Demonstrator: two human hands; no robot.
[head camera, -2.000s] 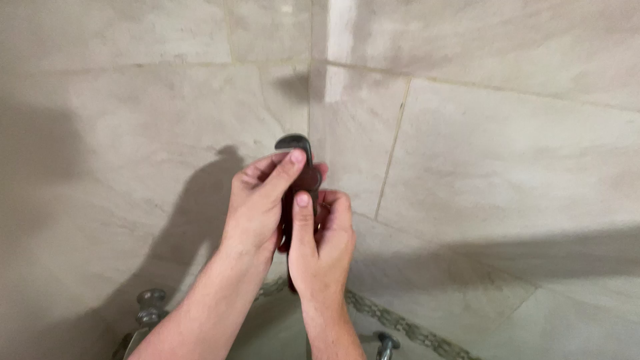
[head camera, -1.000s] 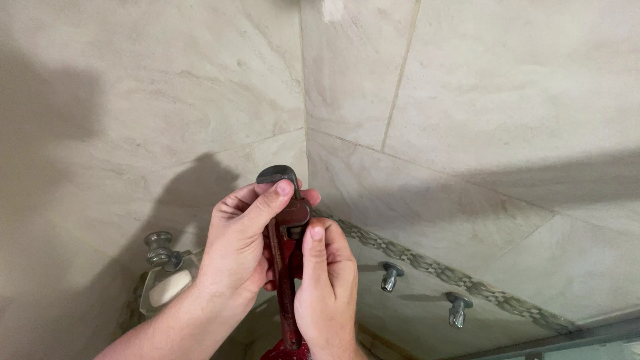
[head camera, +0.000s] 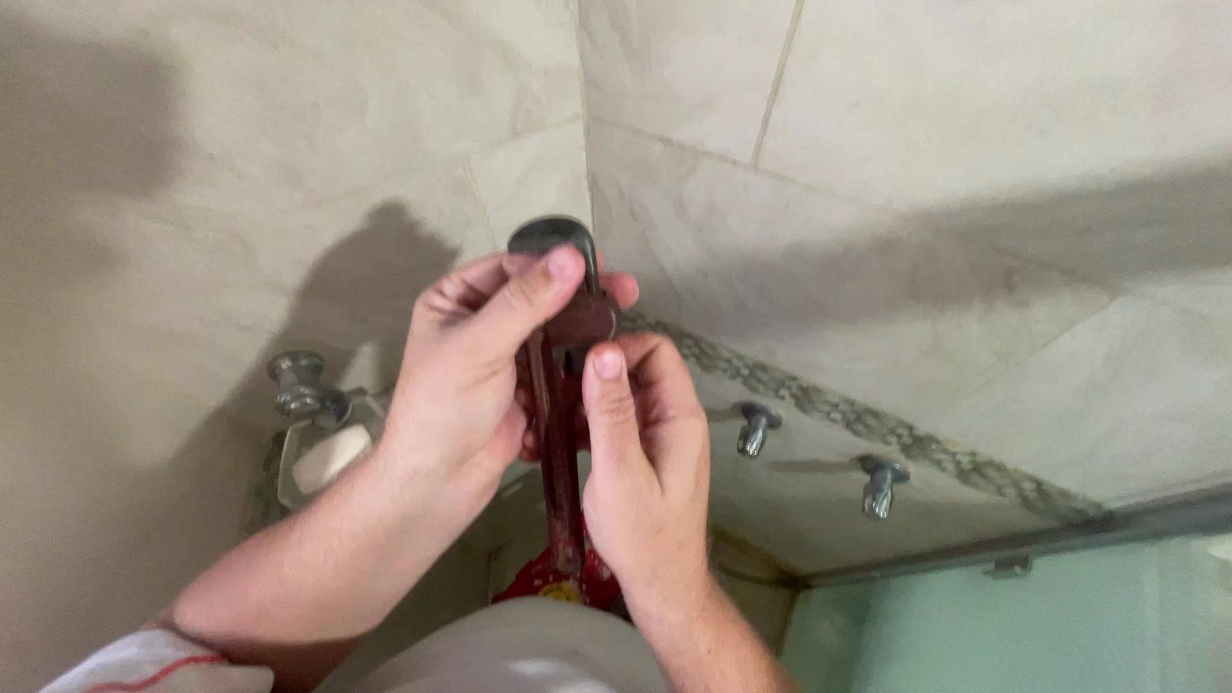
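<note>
A pipe wrench with a red handle (head camera: 561, 481) and a dark hook jaw (head camera: 553, 231) is held upright near the middle of the view, jaw end up. Around its head my left hand (head camera: 472, 366) is closed, with the thumb lying just below the hook jaw. My right hand (head camera: 640, 433) grips the wrench from the right, its thumb beside the area of the adjusting nut. The fingers behind the tool are partly hidden. Below the handle's lower part is a red object (head camera: 525, 577) with a yellow patch, partly covered by my clothing.
Tiled walls meet in a corner behind the wrench. At left, a metal-mounted soap dish (head camera: 294, 452) holds white soap (head camera: 330, 459). Two chrome taps (head camera: 757, 430) (head camera: 880, 489) project from the right wall below a pebble-patterned border (head camera: 847, 409). A greenish glass panel (head camera: 1020, 626) stands at lower right.
The view has tilted downward, bringing the soap dish, taps and glass panel into fuller sight. Both hands stay on the wrench.
</note>
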